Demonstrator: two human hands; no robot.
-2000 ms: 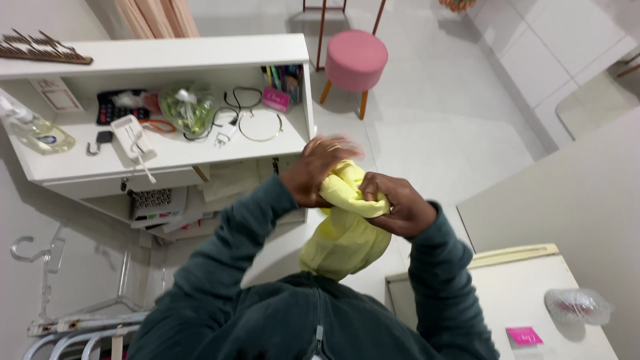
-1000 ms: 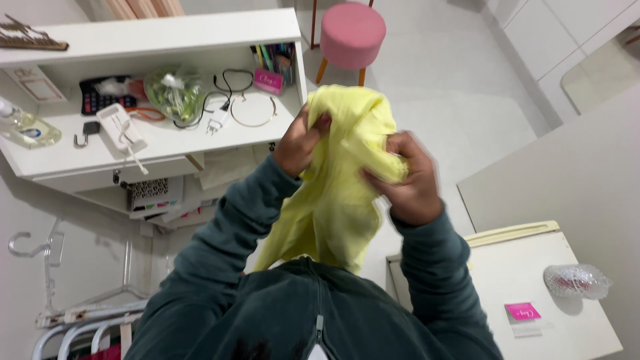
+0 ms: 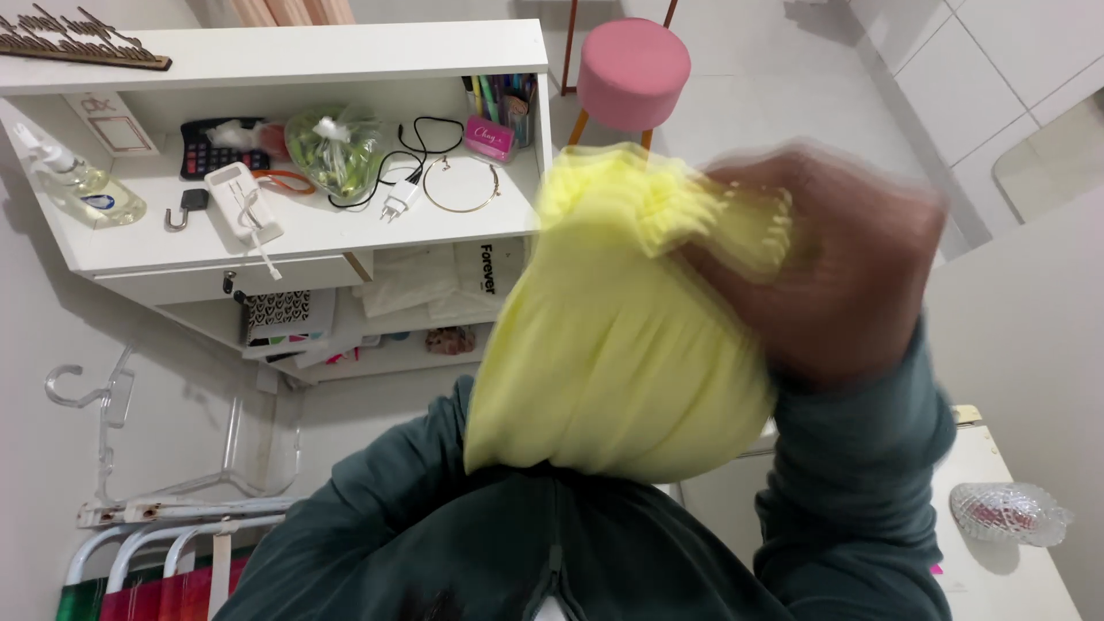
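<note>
A yellow gathered garment (image 3: 621, 362) hangs in front of my chest, its ruffled elastic edge uppermost. My right hand (image 3: 828, 259), blurred by motion, pinches that elastic edge at its right end. The fabric spreads downward to the front of my dark green zipped jacket (image 3: 552, 526). My left hand is hidden behind the cloth; only the left sleeve (image 3: 405, 448) shows, reaching up to the garment's lower left side. Whether the left fingers grip the fabric cannot be seen.
A white desk (image 3: 302, 241) on the left holds a pump bottle (image 3: 95, 194), a calculator (image 3: 203, 147), cables and a pen holder. Beyond the garment is a pink stool (image 3: 634, 73). Clear hangers (image 3: 233, 440) hang lower left. A glass dish (image 3: 1009, 515) sits on a white surface at right.
The yellow garment was bunched between both hands, then opened out; now it hangs broad with its elastic edge up. My left hand has gone out of sight behind it. My right hand has risen.
</note>
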